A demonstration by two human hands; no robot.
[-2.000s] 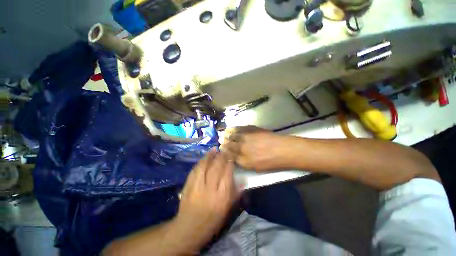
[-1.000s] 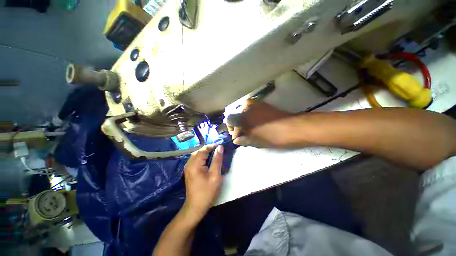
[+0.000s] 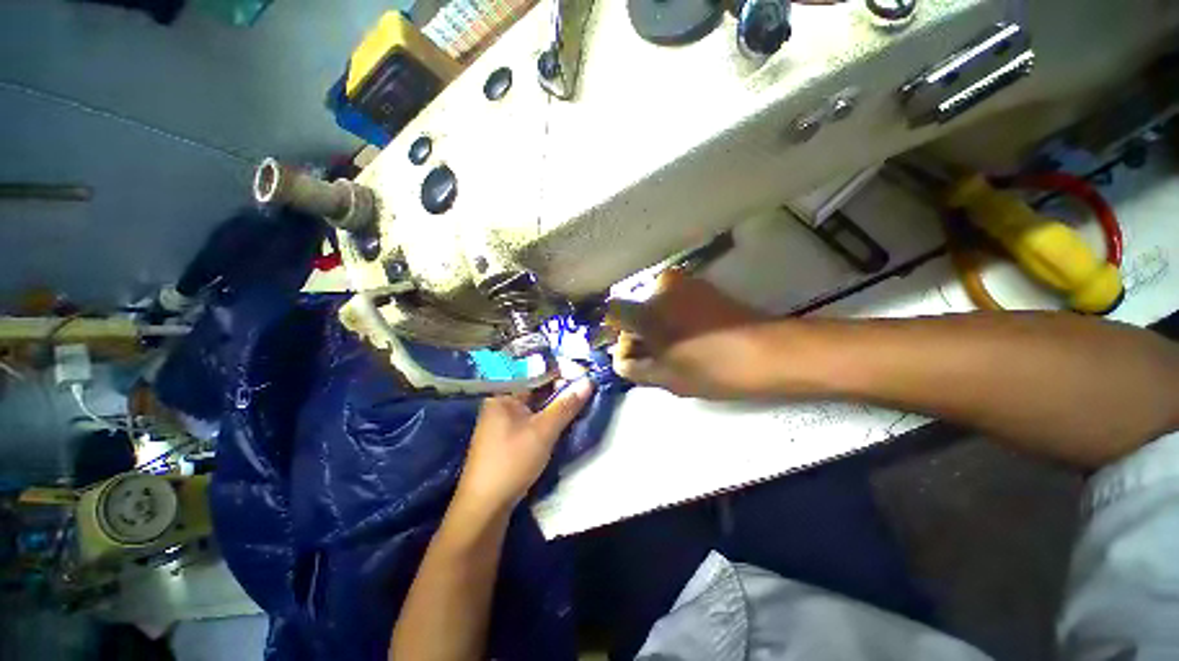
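The shiny navy puffer jacket (image 3: 349, 478) hangs left of the cream sewing machine (image 3: 647, 142) and over the table edge. Its edge runs up to the brightly lit presser foot (image 3: 565, 338). My left hand (image 3: 515, 439) pinches the jacket edge just in front of the foot; some fingers are hidden under the cloth. My right hand (image 3: 685, 338) is right of the foot with bent fingers at the needle area, touching the edge of the cloth; its fingertips are partly washed out by glare. A turquoise piece (image 3: 504, 366) shows behind the guard loop (image 3: 388, 349).
Yellow-handled snips with a red-orange loop (image 3: 1034, 239) lie on the white table (image 3: 737, 446) under the arm. A slotted metal piece (image 3: 853, 239) is behind my right forearm. A metal tube (image 3: 304, 194) sticks out of the head end. Another machine (image 3: 136, 510) stands at left.
Since two seconds ago, my left hand has turned and moved from beside my right hand to a pinch on the cloth at the foot. The view has shifted, showing more table front and the other machine.
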